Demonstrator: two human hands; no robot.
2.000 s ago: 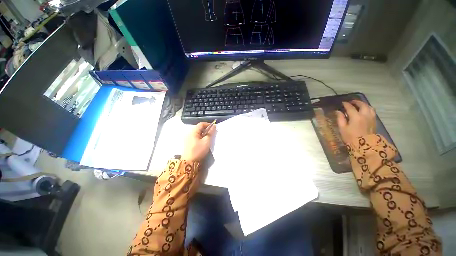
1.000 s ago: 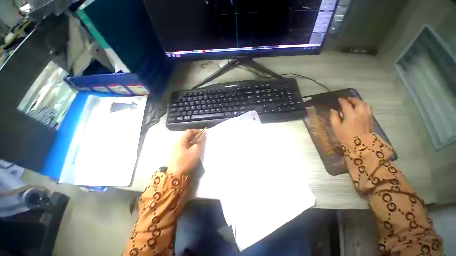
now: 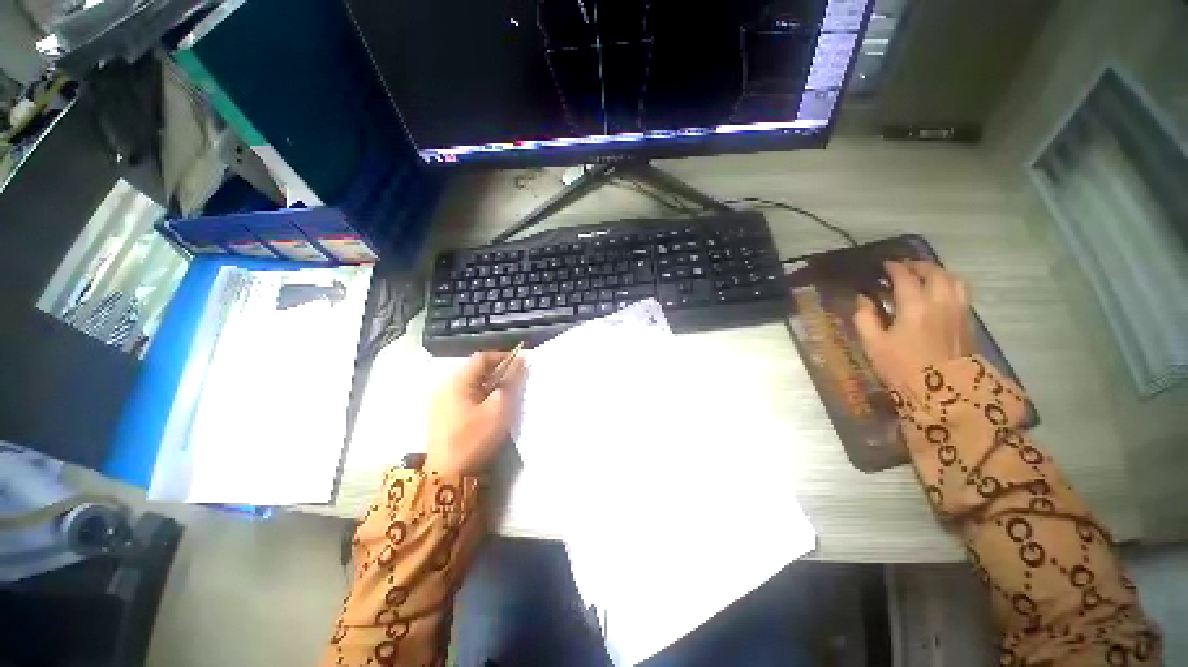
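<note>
My right hand (image 3: 916,319) rests over a small dark mouse (image 3: 886,310), mostly hidden under the fingers, on a dark mouse pad (image 3: 829,358) with a brown-orange picture. My left hand (image 3: 472,411) holds a thin yellowish pen (image 3: 506,366) at the left edge of overexposed white paper sheets (image 3: 664,456). The sheets lie on the desk and overhang its front edge; their text is unreadable. The monitor (image 3: 612,65) shows thin pattern outlines and a crosshair line on black.
A black keyboard (image 3: 606,276) lies below the monitor, its front edge close to the sheets. An open blue folder (image 3: 150,391) with white sheets lies at the left. Dark blue and green binders (image 3: 280,91) stand behind it. The desk's front edge (image 3: 886,547) runs below the mouse pad.
The view has shifted, so the folder and keyboard sit further left and lower. The outlines on the monitor have changed from several small pieces to a larger close view. Both hands keep their holds.
</note>
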